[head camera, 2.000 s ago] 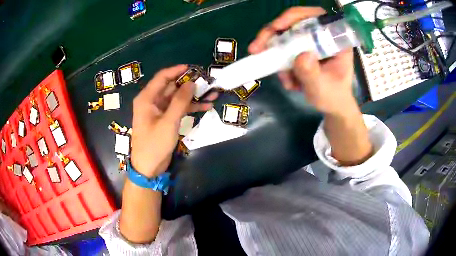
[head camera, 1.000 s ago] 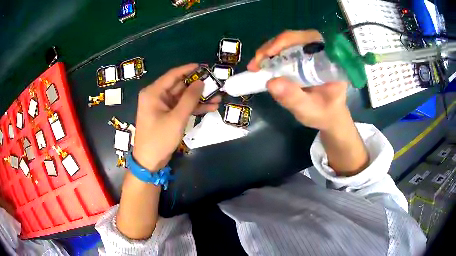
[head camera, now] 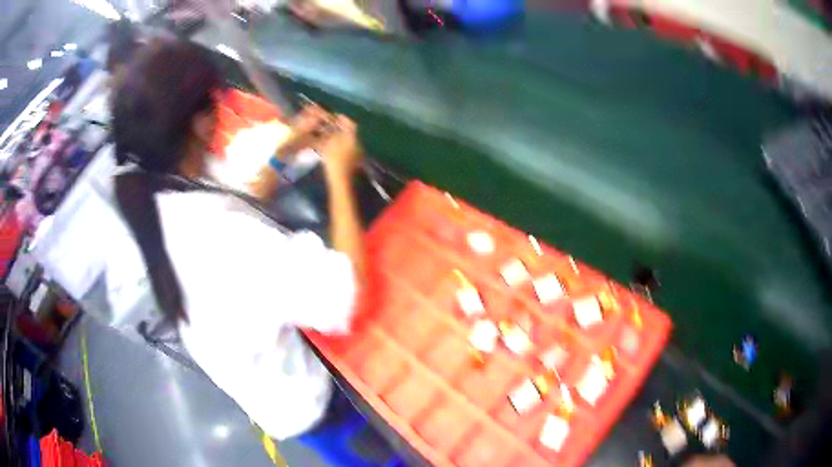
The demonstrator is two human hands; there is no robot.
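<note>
The view is blurred. The red tray (head camera: 415, 333) lies in front of me with several white display modules (head camera: 588, 310) in its pockets; their orange-gold tails show. More display modules (head camera: 673, 436) lie on the dark bench to its right. A small skin-coloured patch, seemingly my left hand (head camera: 708, 461), is cut off by the bottom edge at the right; its fingers and anything in it are hidden. My right hand is out of the picture. A lit watch unit (head camera: 748, 351) with a blue glow and a dark watch housing (head camera: 783, 394) lie farther right.
A person in a white smock (head camera: 242, 283) is at the left beside the red tray, hands raised together over the bench. The green conveyor belt (head camera: 584, 173) runs behind the tray. Another red tray (head camera: 239, 111) is partly behind that person. Grey floor shows at lower left.
The view has swung left, bringing the co-worker into sight and the red tray to the middle. The glue syringe, the held housing and my right hand have left the picture.
</note>
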